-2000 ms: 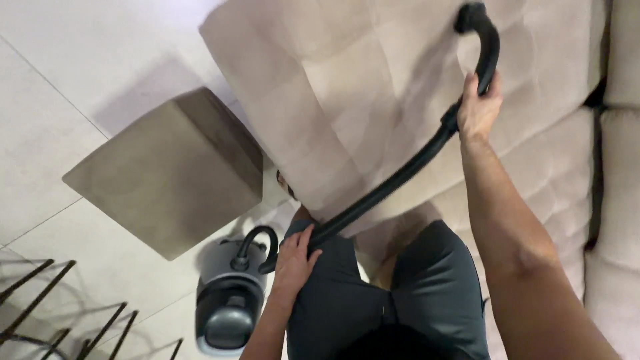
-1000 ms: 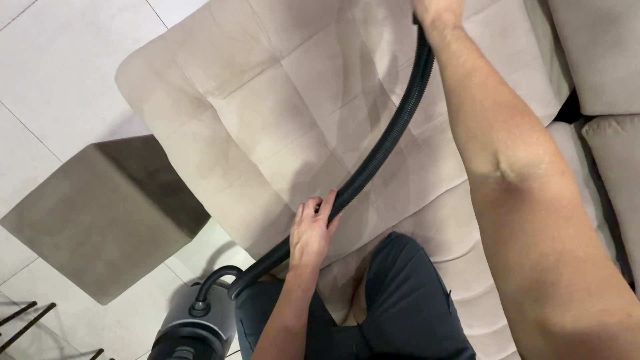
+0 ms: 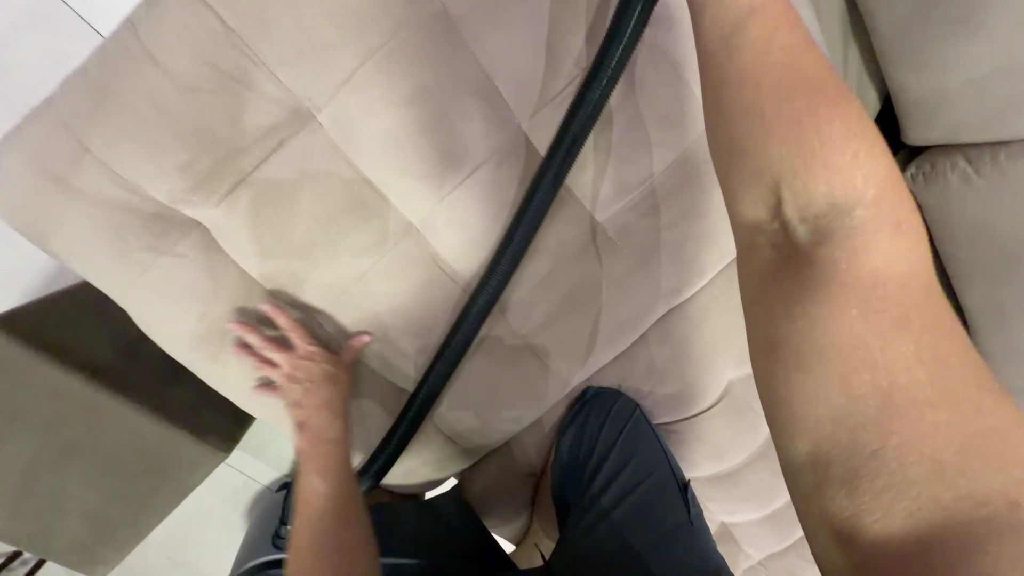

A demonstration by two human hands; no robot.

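My left hand [image 3: 300,360] has its fingers spread over the tufted beige sofa seat [image 3: 352,192], holding nothing; whether it touches the fabric cannot be told. A black ribbed vacuum hose [image 3: 528,224] runs from beside my left wrist up across the seat and out at the top edge. My right forearm reaches up the right side of the view, and the hand at its end is beyond the top edge. Part of the grey and black vacuum cleaner body [image 3: 260,532] shows at the bottom, partly behind my left forearm. Darker patches mark the seat fabric.
A taupe box-shaped ottoman [image 3: 88,448] stands on the pale tiled floor [image 3: 188,512] at the lower left. Beige back cushions [image 3: 960,72] line the right side, with a dark gap beside them. My knee in dark trousers [image 3: 620,472] is against the seat's near side.
My left hand has let go of the hose and moved left over the seat with fingers spread. My right hand, on the hose's handle end two seconds ago, has gone out of view at the top.
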